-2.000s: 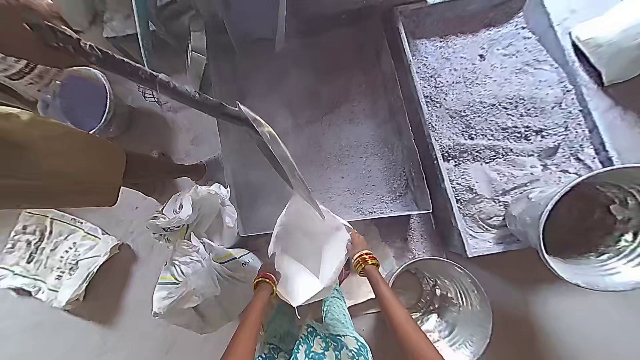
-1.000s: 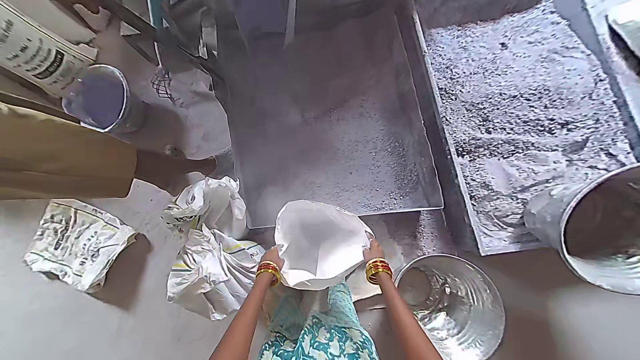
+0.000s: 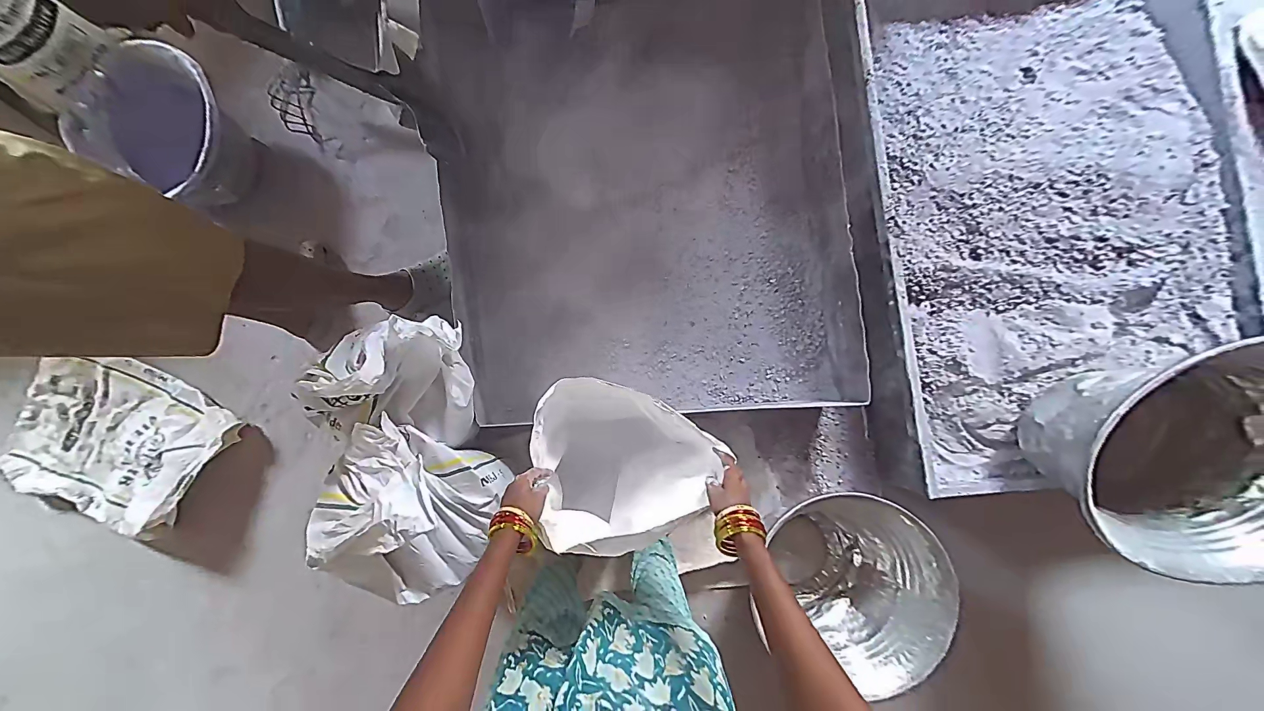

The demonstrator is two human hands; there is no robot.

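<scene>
A white woven sack (image 3: 627, 474) hangs open-mouthed between my two hands, in front of a large metal tray (image 3: 671, 406) with a thin layer of pale granular powder. My left hand (image 3: 527, 494) grips the left edge of the sack's mouth. On the opposite edge, my right hand (image 3: 729, 491) pinches the rim. The sack's bottom is hidden. Bangles circle both wrists. Just right of my right forearm is a shiny metal bucket (image 3: 859, 592), its mouth facing up.
Crumpled white sacks (image 3: 405, 494) lie at my left, a flattened sack (image 3: 118, 444) farther left. A person's leg (image 3: 326, 286) is beside the tray. A second tray (image 3: 923, 425) holds grey-white material; a metal bucket (image 3: 1175, 464) tilts at its corner. A bucket (image 3: 222, 148) stands upper left.
The shovel that reached over the sack two seconds ago is gone from there. The sack's mouth, narrow and folded then, is now spread wide between my hands.
</scene>
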